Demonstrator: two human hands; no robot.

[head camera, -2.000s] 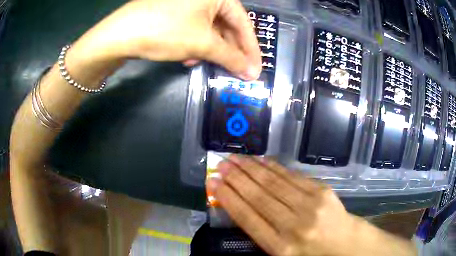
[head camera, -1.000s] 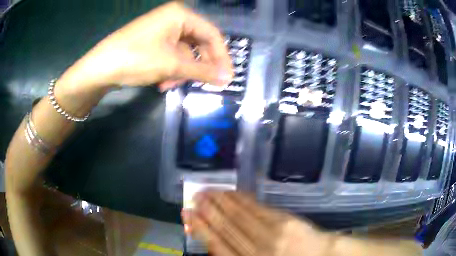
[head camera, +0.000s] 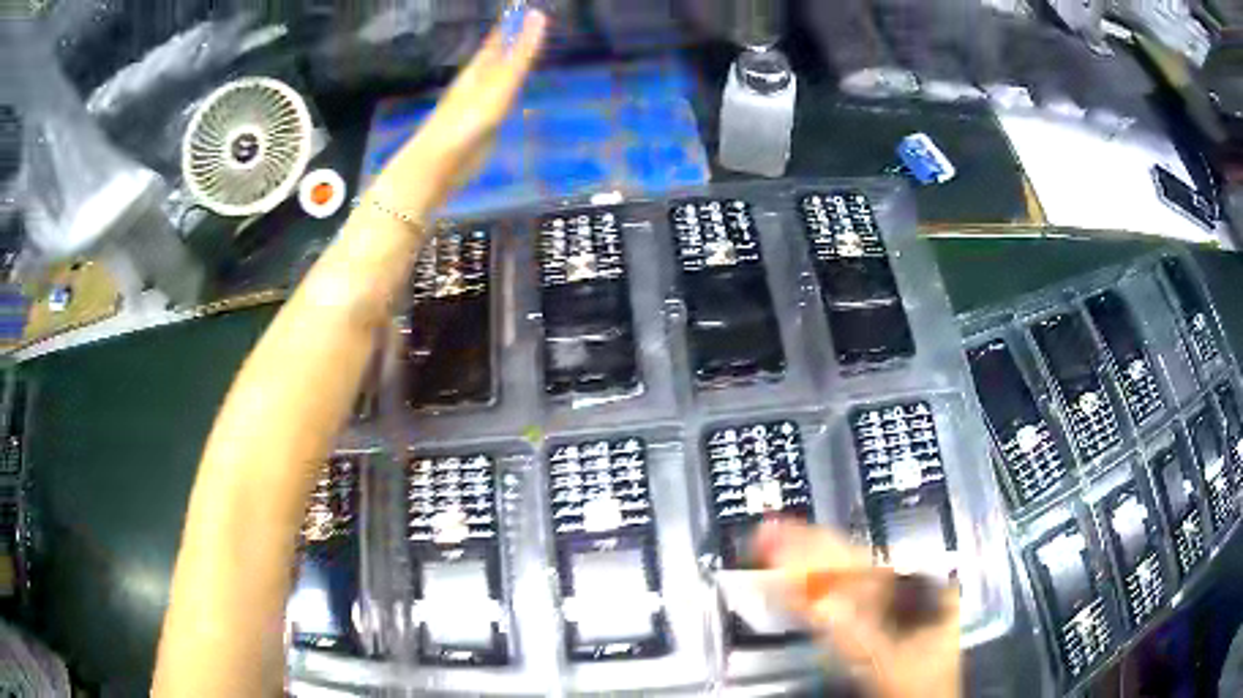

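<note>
A clear blister tray holds two rows of black keypad phones. My left hand reaches over the tray to the top edge, fingers extended, with a small blue blur at the fingertips; whether it grips this is unclear. My right hand is blurred at the lower right, over the near row. An orange-and-white smoothing card shows under its fingers, beside a phone's lower part. The hand partly hides that phone. The leftmost near phone is partly behind my left forearm.
A blue-printed film sheet lies behind the tray. Around it are a small fan, a round orange-centred disc, a whitish bottle and a blue-and-white item. A second phone tray is at right.
The view has risen to show the whole tray and far bench. My left hand has left the phone with blue-printed film and reached far forward. My right hand has moved to the tray's right part.
</note>
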